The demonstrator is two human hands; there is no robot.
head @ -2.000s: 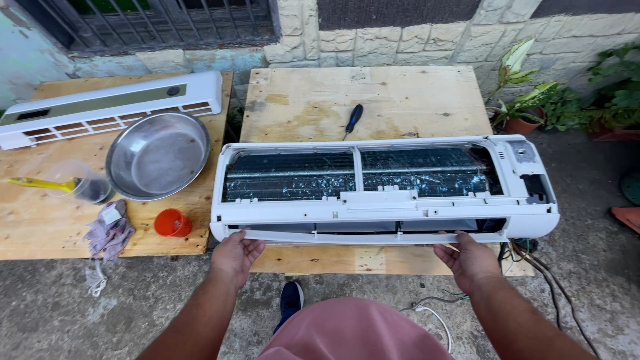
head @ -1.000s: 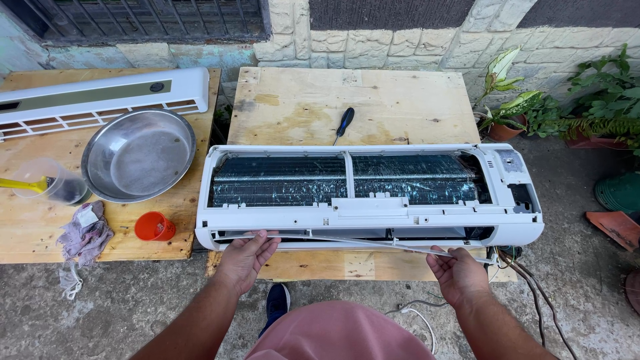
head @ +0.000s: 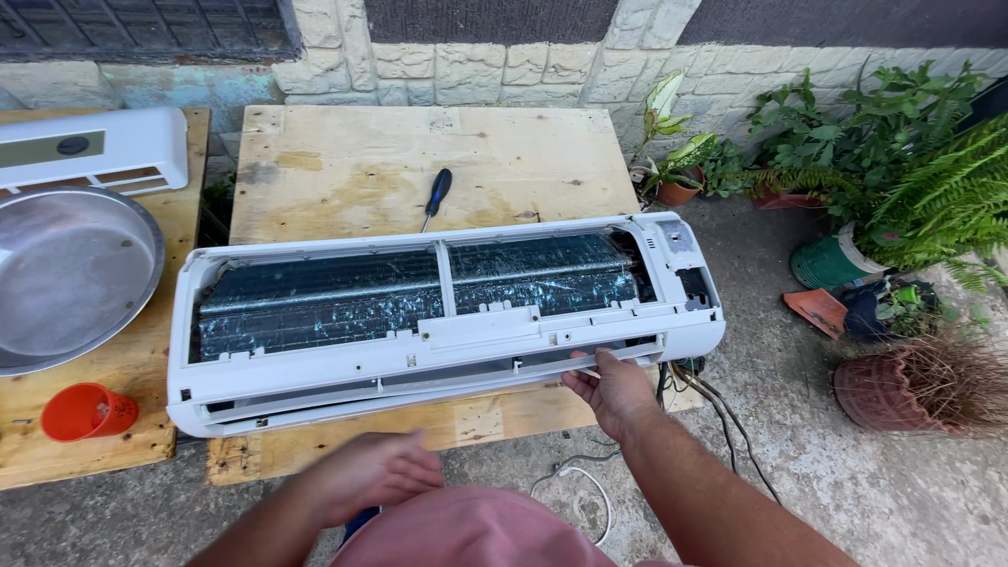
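Observation:
The indoor unit of a split air conditioner [head: 378, 366] lies on a plywood table, its front cover off and its finned coil [head: 331, 303] showing. A long thin white louver [head: 339, 405] runs along the air outlet at the near edge. My right hand [head: 618, 390] is at the right part of the outlet, fingertips pinching the louver's edge. My left hand [head: 386, 468], somewhat blurred, is off the unit, near my body, and holds nothing that I can see. Behind the unit lies a screwdriver with a blue and black handle [head: 441, 191].
On the left table are a metal basin [head: 150, 307], an orange plastic cup [head: 88, 411] and a white air conditioner front cover [head: 150, 134]. Cables [head: 720, 405] hang at the unit's right end. Potted plants [head: 874, 386] stand on the concrete at the right.
My left hand has let go of the louver and come back toward my body. My right hand stays at the outlet's right part. The view has shifted right.

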